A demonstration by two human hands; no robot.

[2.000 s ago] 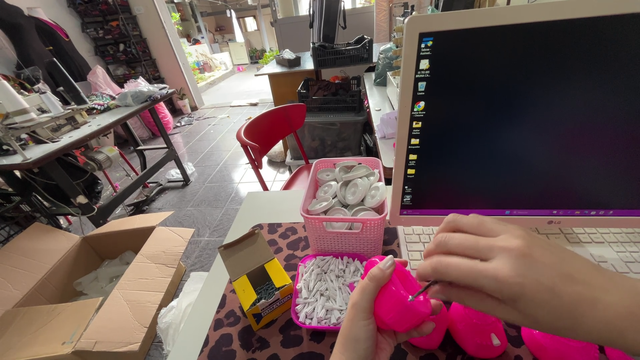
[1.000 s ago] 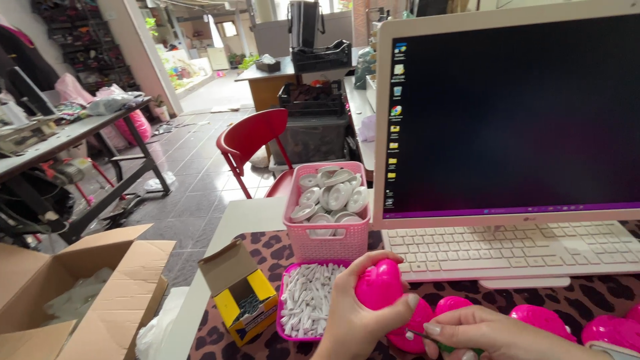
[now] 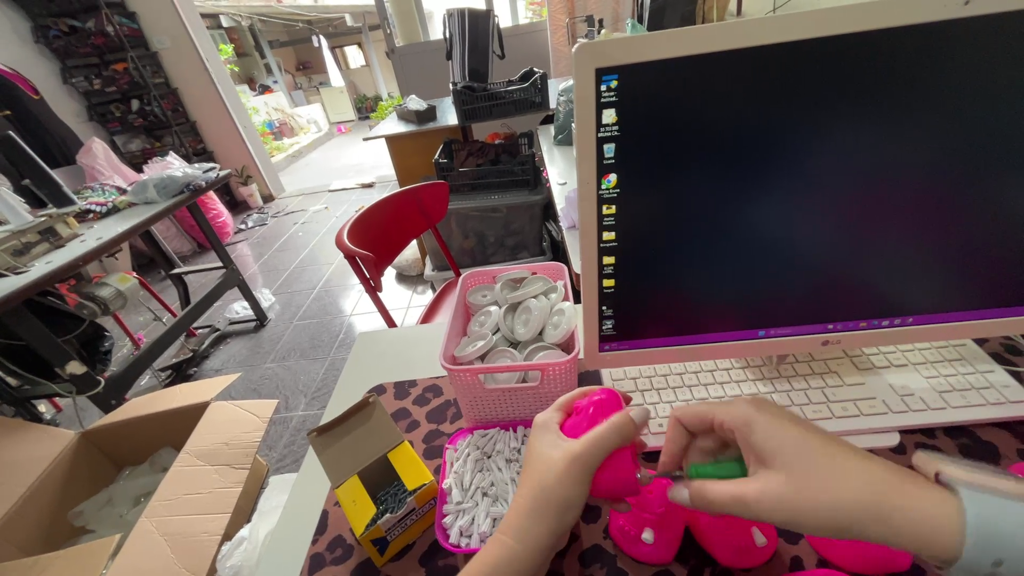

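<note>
My left hand [image 3: 568, 460] grips a glossy pink plastic piece [image 3: 612, 456] above the leopard-print cloth. From the right, my right hand [image 3: 760, 460] holds a green-handled screwdriver [image 3: 716, 469], its thin metal shaft pointing at the piece's right side; whether the tip sits in a screw is too small to tell. More pink pieces [image 3: 732, 540] with small white plugs lie below and right of my hands. Left of my left hand, a magenta tray [image 3: 442, 512] holds many small white plastic plugs [image 3: 482, 480]. Dark screws [image 3: 392, 500] fill an open yellow cardboard box [image 3: 364, 512] beside it.
A pink basket [image 3: 508, 400] of white plastic discs [image 3: 528, 318] stands behind the tray. The white keyboard [image 3: 848, 388] and monitor [image 3: 800, 200] rise close behind my hands. An open carton [image 3: 192, 472] is at lower left, a red chair [image 3: 400, 228] beyond the table.
The green screwdriver handle now shows in my right hand, and its shaft is at the held piece. Two seconds ago that hand was higher, by the piece's upper right.
</note>
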